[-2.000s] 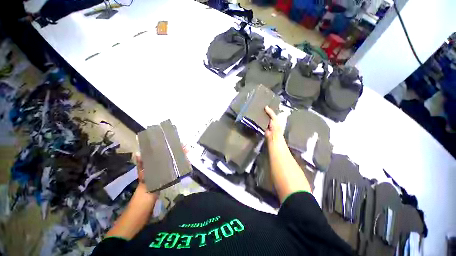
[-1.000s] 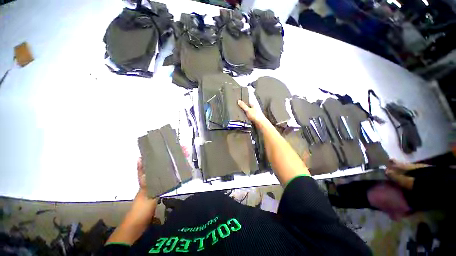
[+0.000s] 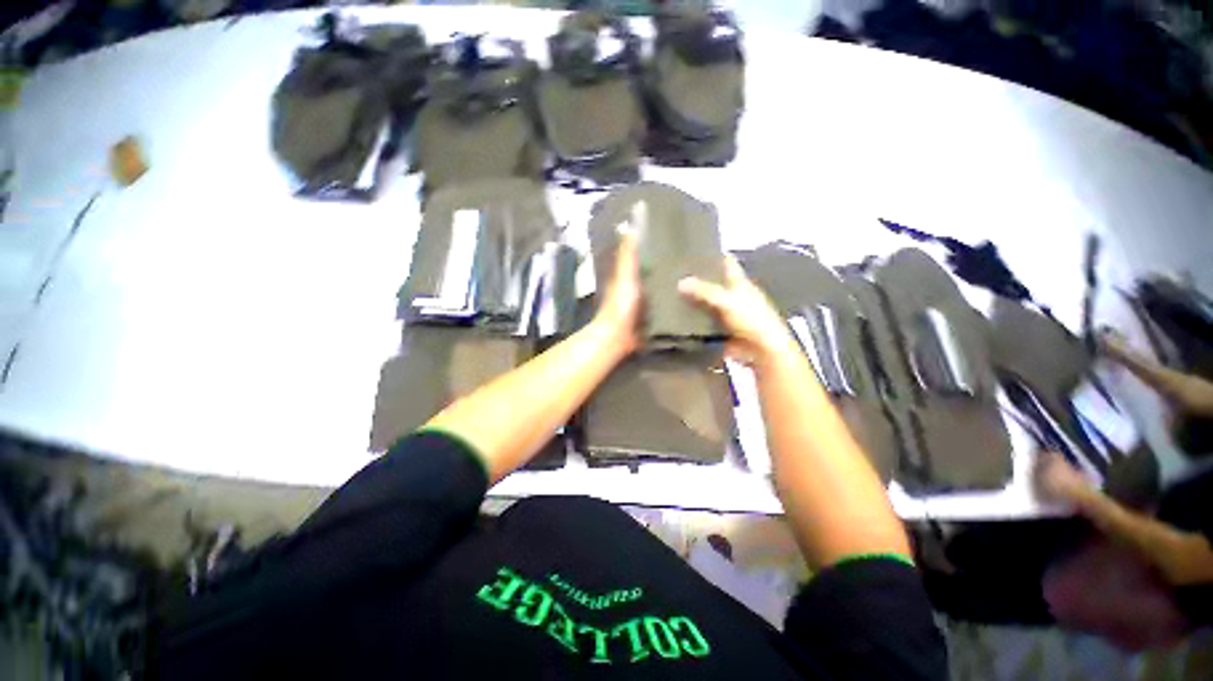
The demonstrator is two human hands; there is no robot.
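Observation:
A grey-brown fabric stack (image 3: 678,273) with a rounded far end lies in front of me on a larger panel stack (image 3: 652,412). My left hand (image 3: 623,295) is at its left side and my right hand (image 3: 729,306) is on its near right part, so both hold it. The image is blurred and the fingers beneath are hidden. To the left, small cut parts with white slips (image 3: 466,260) lie on another panel stack (image 3: 452,379).
Tied bundles (image 3: 592,107) stand in a row along the back of the white table (image 3: 200,306). More panel stacks (image 3: 925,359) lie to the right. Another person's hands (image 3: 1131,519) are at the right edge. An orange-brown block (image 3: 128,160) lies far left.
My left hand has moved right from the near left, and both hands are now at one stack. Small parts with white slips now show on the left panel stack. The view has shifted.

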